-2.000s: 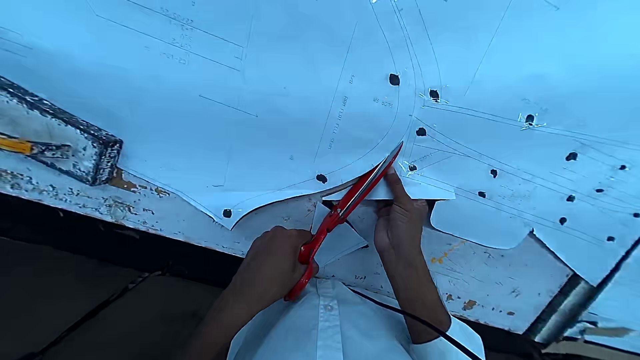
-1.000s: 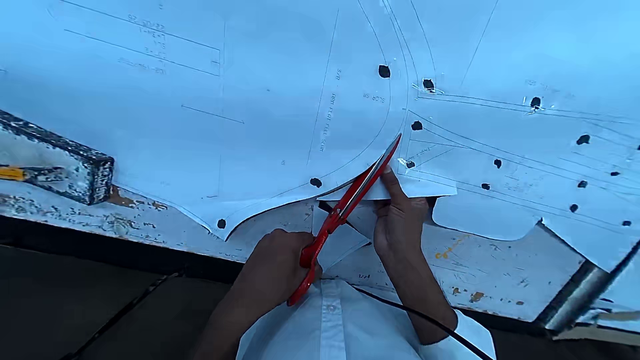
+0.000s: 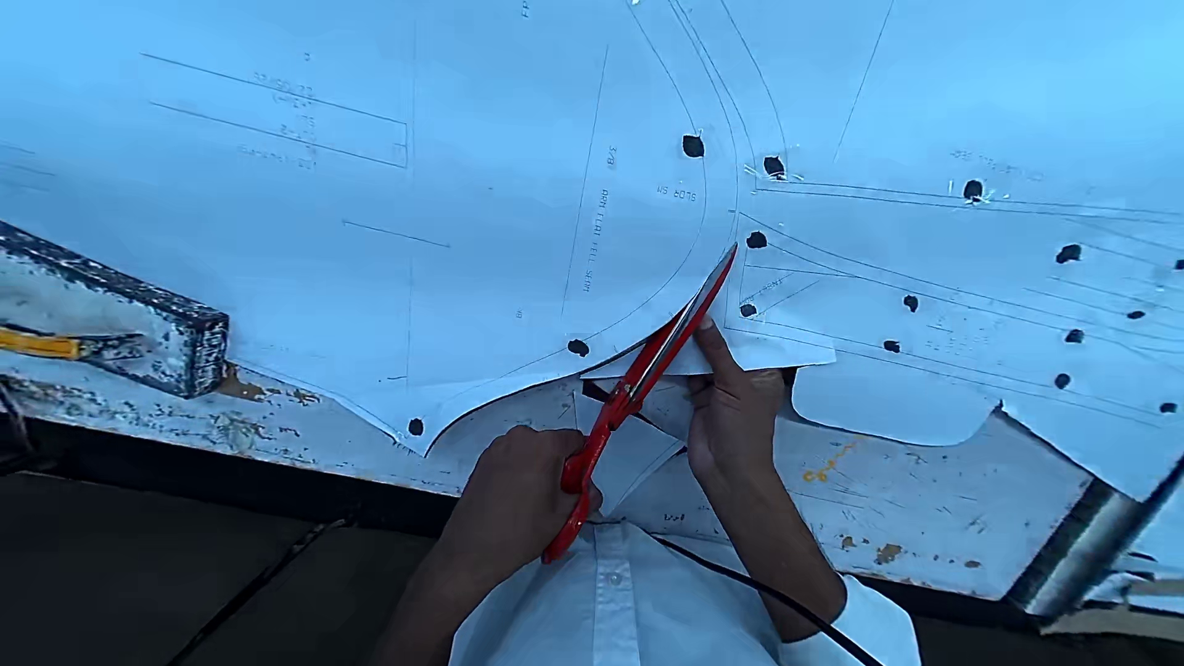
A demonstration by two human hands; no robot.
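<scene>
A large sheet of pattern paper with printed lines and dark blotches covers most of the table. My left hand is closed on the handles of red-handled scissors. Their blades lie along a curved cut edge of the sheet, tips near a dark blotch and a printed curve. My right hand pinches the paper's near edge just right of the blades, thumb or finger against it. Below the cut edge, between my hands, lie paper pieces, partly hidden by the scissors.
A worn block with black edges rests on the paper at the left, a yellow-handled tool on it. The scuffed table edge runs across in front of me. A metal bar is at the lower right. A dark cable crosses my shirt.
The scissor blades lie slightly more closed than in the earlier frames. Both hands keep nearly the same places at the paper's cut edge.
</scene>
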